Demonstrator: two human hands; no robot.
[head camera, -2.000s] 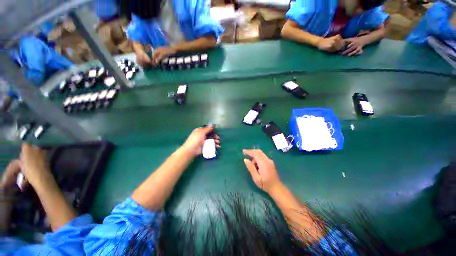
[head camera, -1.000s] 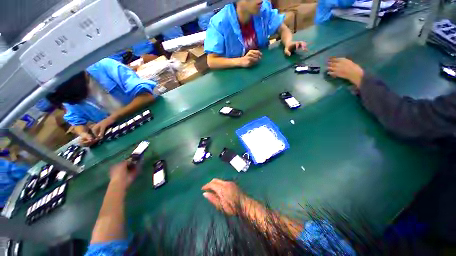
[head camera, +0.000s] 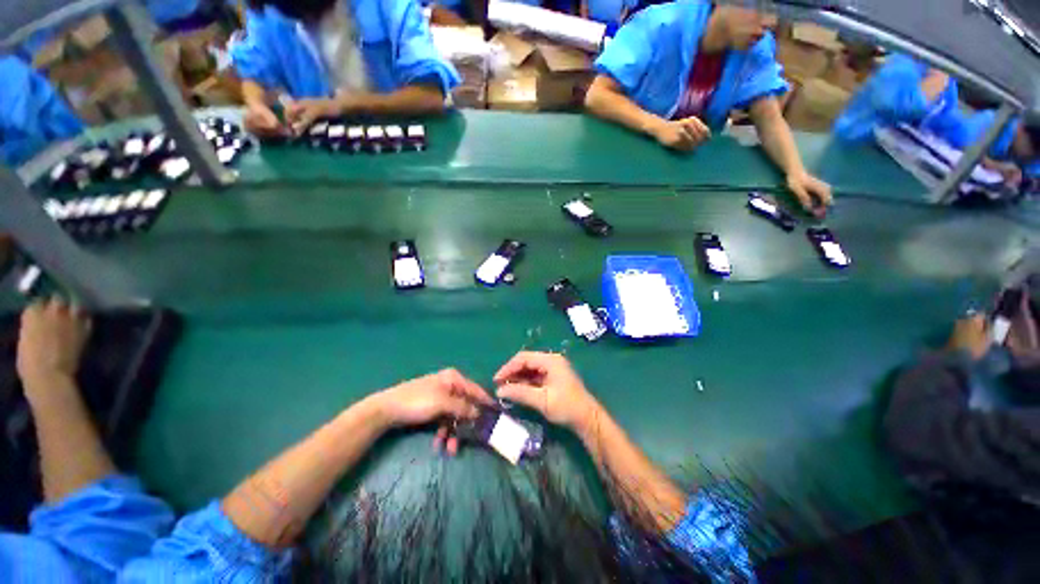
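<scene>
A black handheld unit with a white rectangle (head camera: 509, 437) is held low in front of me, partly covered by strands of hair. My left hand (head camera: 439, 402) grips its upper left end. My right hand (head camera: 541, 386) is at the unit's top end with thumb and fingertips pinched; a tiny pale bit shows near them, too small to name. A blue tray (head camera: 692, 314) with a heap of white loops (head camera: 648, 303) stands beyond my right hand. Another unit (head camera: 578, 310) lies against the tray's left side.
Several units lie beyond, including one at left (head camera: 406, 265) and one behind (head camera: 586, 216). A black tray (head camera: 159, 342) and a neighbour's arm are at far left. A facing person's hand (head camera: 809, 194) is by a unit. Another person's dark sleeve (head camera: 956, 405) is at right.
The view has turned back. My left hand has come from the far-left units and now holds one near me. My right hand has closed in to it. The facing person's hand has reached onto the belt.
</scene>
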